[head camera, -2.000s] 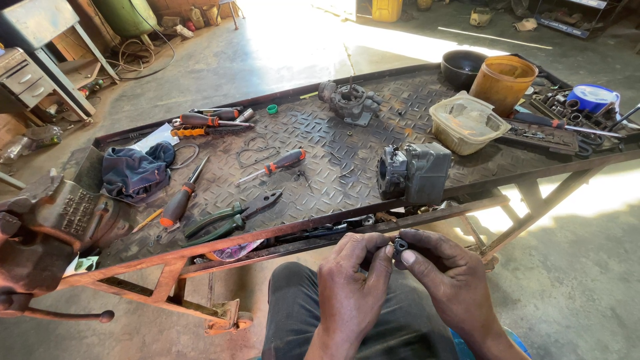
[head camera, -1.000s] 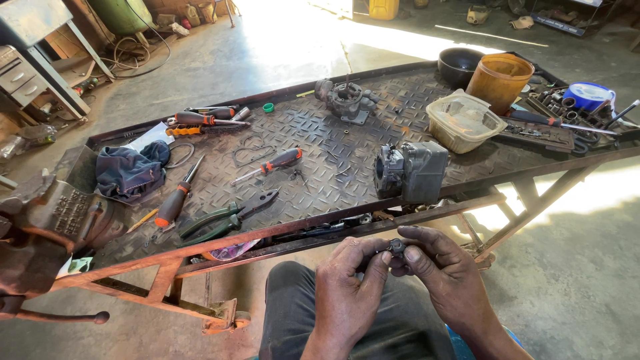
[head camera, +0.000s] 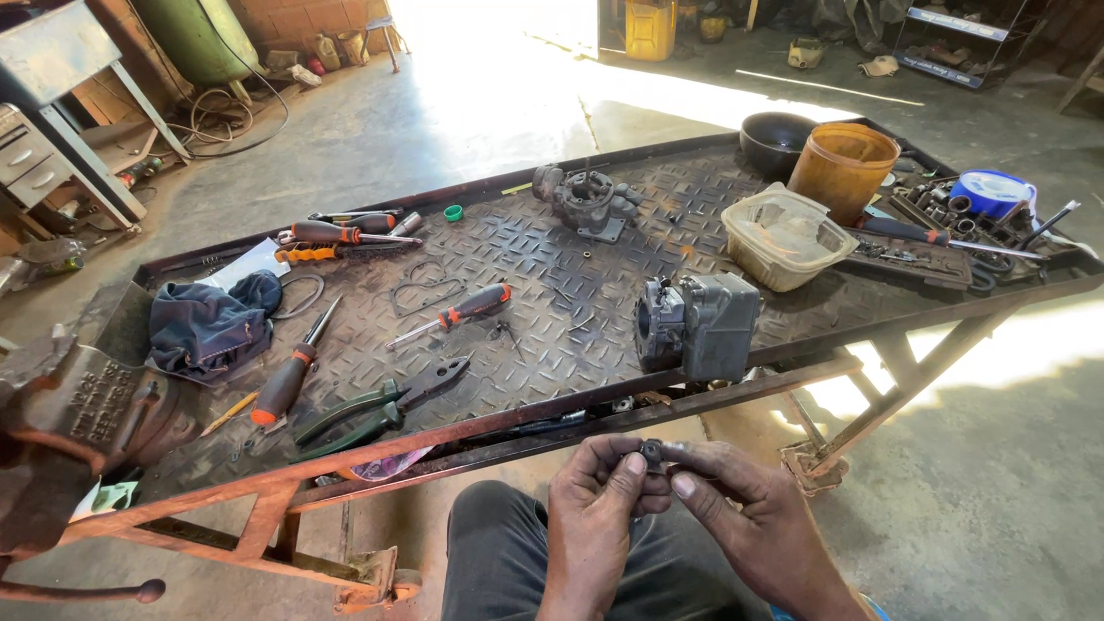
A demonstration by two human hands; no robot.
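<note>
Above my lap, my left hand [head camera: 604, 509] pinches a small dark metal part [head camera: 652, 454] between thumb and fingers. My right hand [head camera: 742, 509] touches the part's right side with a fingertip, its thumb a little apart; whether it grips is unclear. Just beyond, a carburetor body with a box-shaped bowl [head camera: 720, 323] stands at the bench's near edge. Another carburetor body [head camera: 586, 200] lies farther back. Left of my hands are combination pliers with green handles [head camera: 388, 410], an orange and black screwdriver [head camera: 461, 312] and thin gaskets [head camera: 423, 289].
The treadplate bench has a raised rim [head camera: 552, 405]. A bench vise [head camera: 52, 431], dark cloth [head camera: 211, 323] and more screwdrivers [head camera: 332, 231] are at left. At right stand a clear plastic tub [head camera: 785, 241], an orange container [head camera: 841, 172], a black bowl [head camera: 772, 142] and a socket tray [head camera: 914, 259].
The small part has turned between my fingers. My right thumb and fingers have shifted around it, while both hands stay above my lap.
</note>
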